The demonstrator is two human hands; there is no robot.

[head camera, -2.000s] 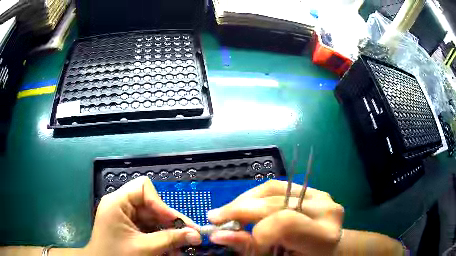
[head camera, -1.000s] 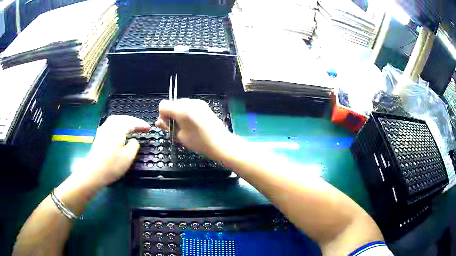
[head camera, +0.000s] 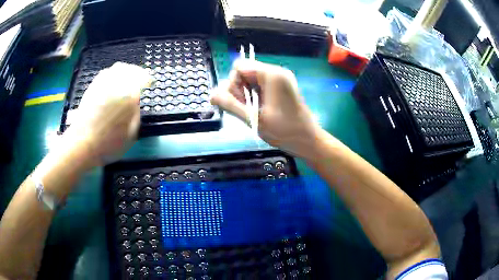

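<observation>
My left hand [head camera: 112, 109] is blurred over the left part of the second component tray [head camera: 180, 127]; whether its fingers hold a part cannot be told. My right hand [head camera: 273, 101] is at that tray's right edge, with the tweezers [head camera: 252, 112] held in it, legs pointing up and away. The second tray has rows of small round components [head camera: 180, 75]. The near component tray [head camera: 202, 158] lies in front, with round components in its pockets. The blue carrier sheet [head camera: 257, 213] lies across it, with rows of tiny white dots [head camera: 191, 213] on its left part.
A tall black tray stack [head camera: 399, 120] stands at right, beside clear plastic bags [head camera: 437, 49]. A red-orange bin [head camera: 347, 57] is behind it. Piled sheets [head camera: 279, 15] and another black stack [head camera: 148, 19] are at the back. More piled sheets [head camera: 68, 16] are at back left. Blue and yellow tape marks the green bench.
Both hands went from above the near tray to the second tray, then drew back towards me and apart, the right hand moving right off the tray. The view has tilted down again.
</observation>
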